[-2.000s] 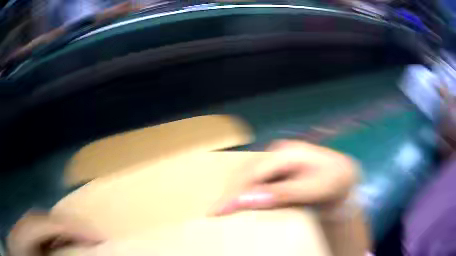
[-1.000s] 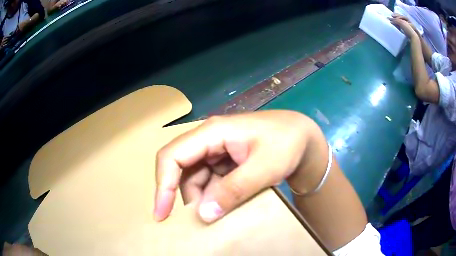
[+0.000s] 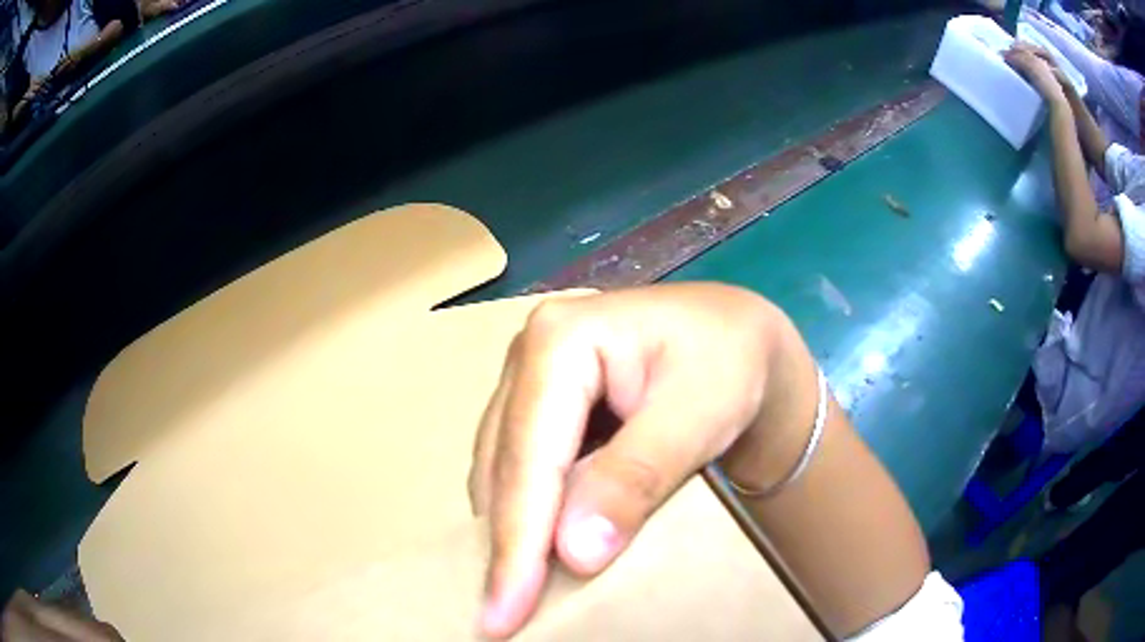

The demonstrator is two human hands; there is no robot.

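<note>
A tan cardboard mailer box (image 3: 289,502) fills the lower left and centre, its inside facing up. Its rounded flap (image 3: 289,326) lies spread out beyond, with a notch at each end. My right hand (image 3: 628,439), bare with a thin bangle, reaches over the box's right edge. Its index finger and thumb point down at the cardboard, tips slightly apart; the other fingers are mostly hidden behind. Whether they pinch the cardboard is not clear. My left hand (image 3: 57,621) is mostly cut off at the bottom left corner, beside the box's edge; its grip is not visible.
A dark conveyor (image 3: 163,213) runs beyond the box. A brownish rail (image 3: 753,194) separates it from the shiny green bench (image 3: 904,251). At the upper right a person's hands rest on a white block (image 3: 986,82). A blue stool (image 3: 998,602) stands lower right. Another person (image 3: 57,44) shows upper left.
My right hand was blurred and farther right, then came over the cardboard; its fingertips have since moved down and slightly right. The flap has shifted slightly right in view since one second ago.
</note>
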